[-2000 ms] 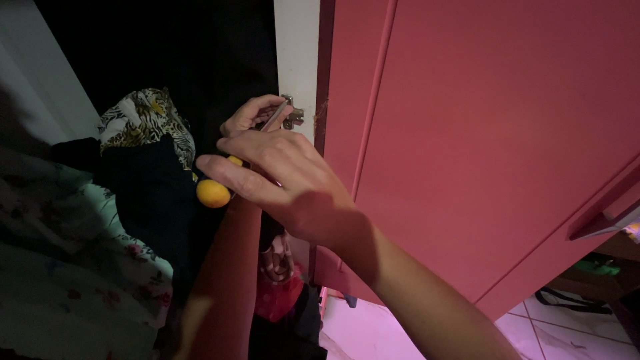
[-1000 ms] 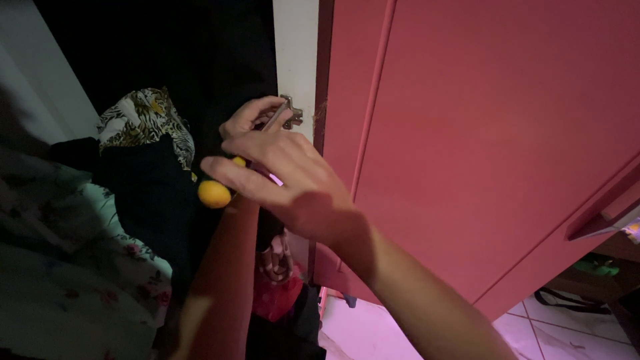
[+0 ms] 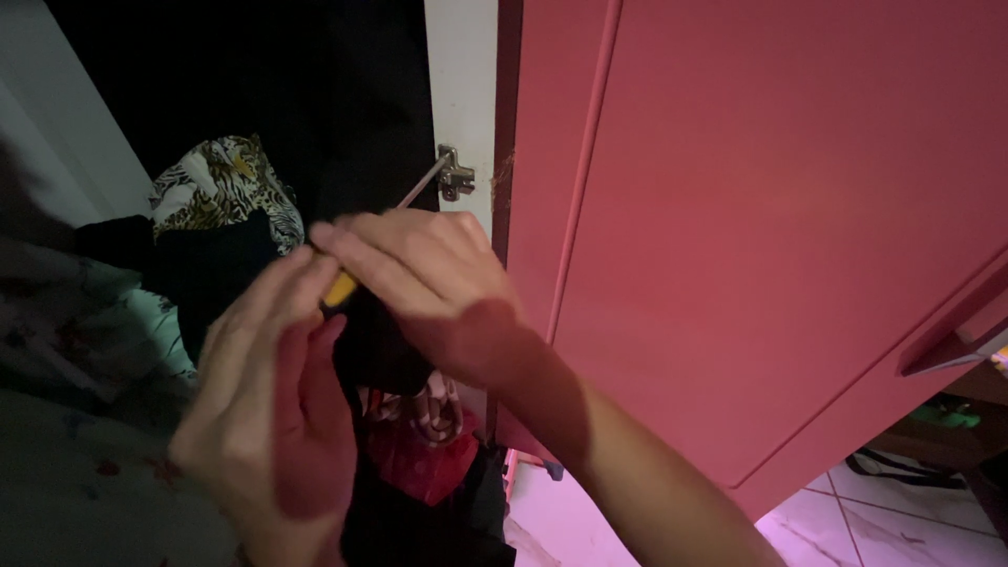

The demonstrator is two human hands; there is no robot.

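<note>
A screwdriver (image 3: 340, 289) with a yellow handle slants up to the right, its thin metal shaft reaching a metal hinge mounting plate (image 3: 454, 173) on the white cabinet panel. The tip meets the upper part of the plate. My left hand (image 3: 268, 394), somewhat blurred, has its fingertips and thumb around the rear of the handle. Closer to the plate, my right hand (image 3: 433, 276) lies over the front of the handle, its thumb hidden. Part of the handle shows between the hands.
A pink-red cabinet door (image 3: 709, 197) stands to the right of the panel. Animal-print cloth (image 3: 224, 185), dark fabric and floral fabric lie at left. Below the hands are a red item (image 3: 425, 465) and a bundled cloth. Pale floor tiles (image 3: 811, 512) show at lower right.
My left hand has moved from beside the hinge plate down to the rear of the handle. The plate and shaft, earlier partly covered by it, now show plainly.
</note>
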